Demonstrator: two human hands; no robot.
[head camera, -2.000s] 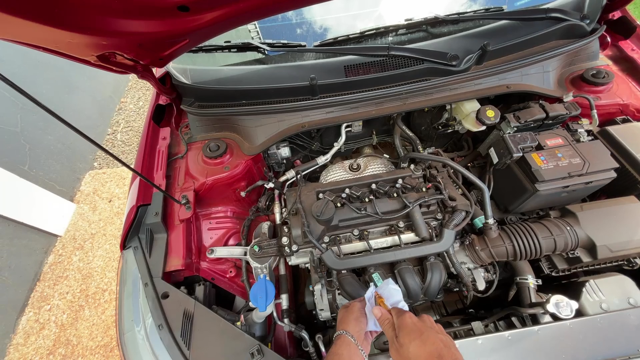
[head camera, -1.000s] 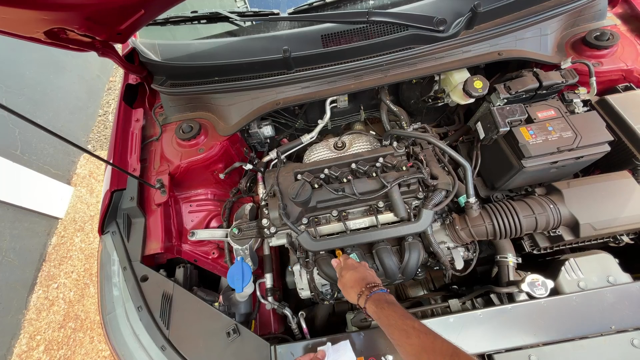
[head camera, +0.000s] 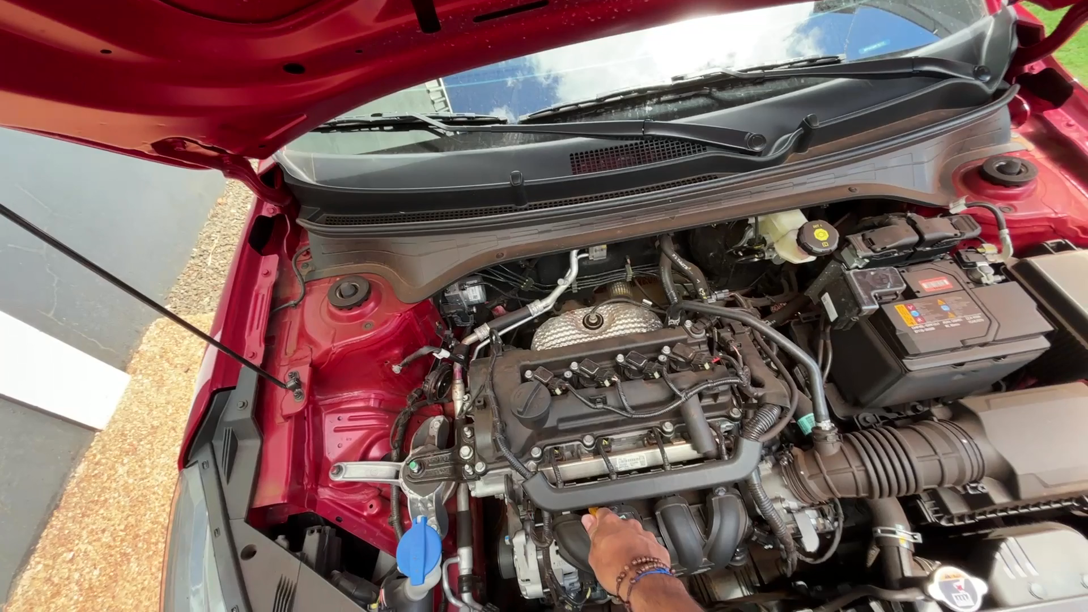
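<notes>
My right hand, with beaded bracelets at its wrist, reaches in from the bottom of the head view. Its fingers are closed on the yellow dipstick handle, of which only a small part shows. The hand is just in front of the black plastic pipe that runs along the engine's front edge, beside the black intake manifold runners. Behind that pipe lies the black engine cover with its oil filler cap. My left hand is out of view.
The raised red hood hangs over the upper left, with its prop rod at the left. A blue reservoir cap is left of the hand. To the right are the battery, ribbed air hose and radiator cap.
Two seconds ago both hands were together with a white cloth or paper and the yellow handle. My right hand then moved to the engine front; my left hand and the white piece have left view.
</notes>
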